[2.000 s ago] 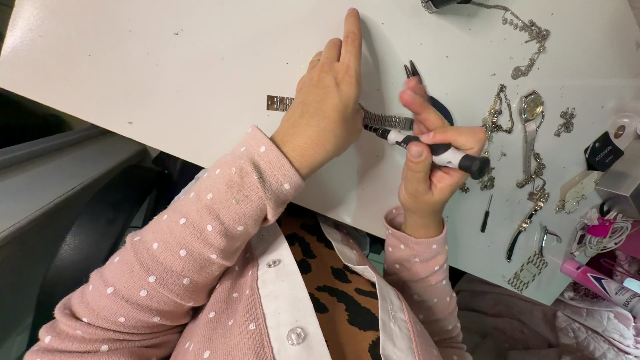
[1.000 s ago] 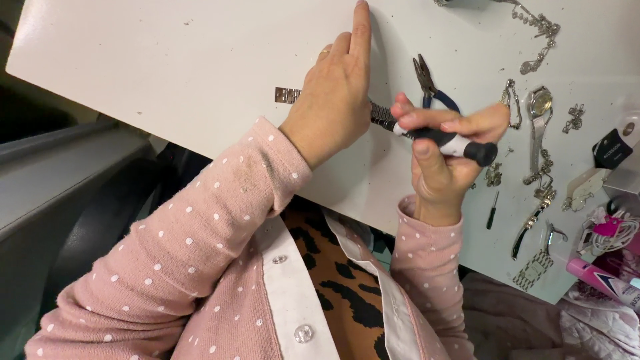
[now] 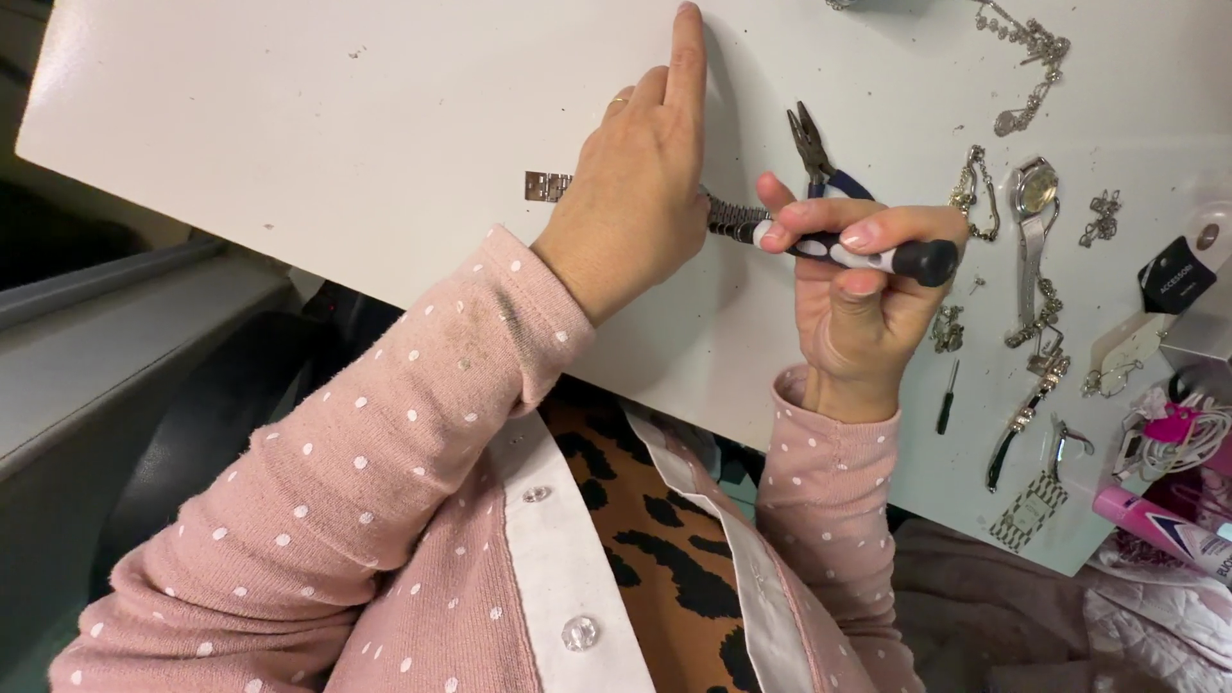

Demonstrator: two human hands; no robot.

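A metal link watch band (image 3: 546,186) lies across the white tabletop, its middle hidden under my left hand (image 3: 640,178). The left hand presses on it with the index finger stretched out; its thumb side is hidden. My right hand (image 3: 861,274) holds a black and white screwdriver (image 3: 847,252) between thumb and fingers, the shaft end pointing left toward the band beside the left hand. The tool's tip is hidden. Just above the right hand, pliers with dark blue handles (image 3: 816,149) lie on the table with their jaws apart.
Right of my right hand lie a wristwatch (image 3: 1036,192), chain bracelets (image 3: 977,192), a small screwdriver (image 3: 947,399), a necklace (image 3: 1039,58) and a patterned metal band (image 3: 1030,510). A white cable (image 3: 1189,438) and a pink tube (image 3: 1155,525) sit at the right edge.
The right hand has shifted off the pliers, so more of them shows. It still holds the screwdriver, and the left hand remains on the band. The view has shifted slightly.
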